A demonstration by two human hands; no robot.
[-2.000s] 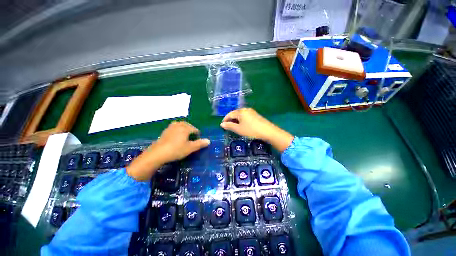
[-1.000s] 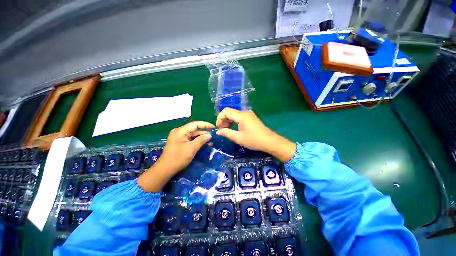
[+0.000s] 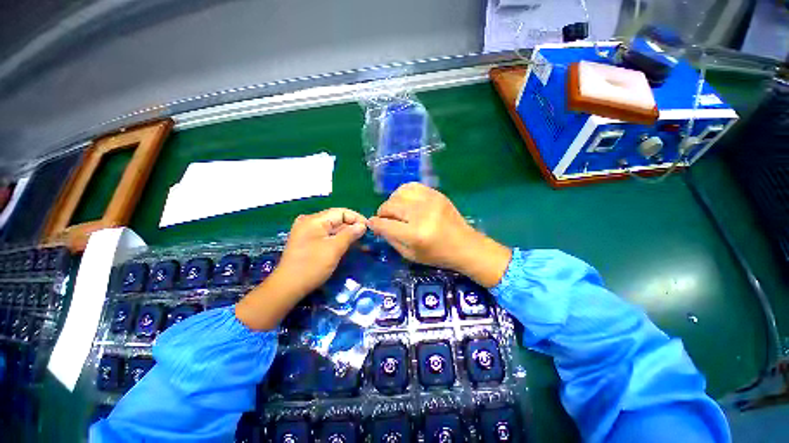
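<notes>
My left hand point(image 3: 322, 247) and my right hand point(image 3: 421, 227) meet fingertip to fingertip above the back edge of the tray. Both pinch a clear, bluish film sheet point(image 3: 353, 298) that hangs down from the fingertips over the units. The sheet has rounded-square and round marks and shines in places. Dark rounded-square units point(image 3: 435, 362) with pale round centre marks sit in rows in the clear blister tray point(image 3: 512, 381). Some units are covered by the film and my left sleeve.
A white stack of sheets point(image 3: 246, 186) and a clear bag with blue sheets point(image 3: 402, 143) lie behind the tray. A wooden frame point(image 3: 143, 177) and white strip point(image 3: 86, 311) are at left. A blue bench device point(image 3: 554, 117) stands at right. Another tray point(image 3: 30, 290) is far left.
The hands came together from apart, and the bluish film that lay flatter over the tray now hangs from the fingertips. Since one second ago the fingertips have closed nearer each other.
</notes>
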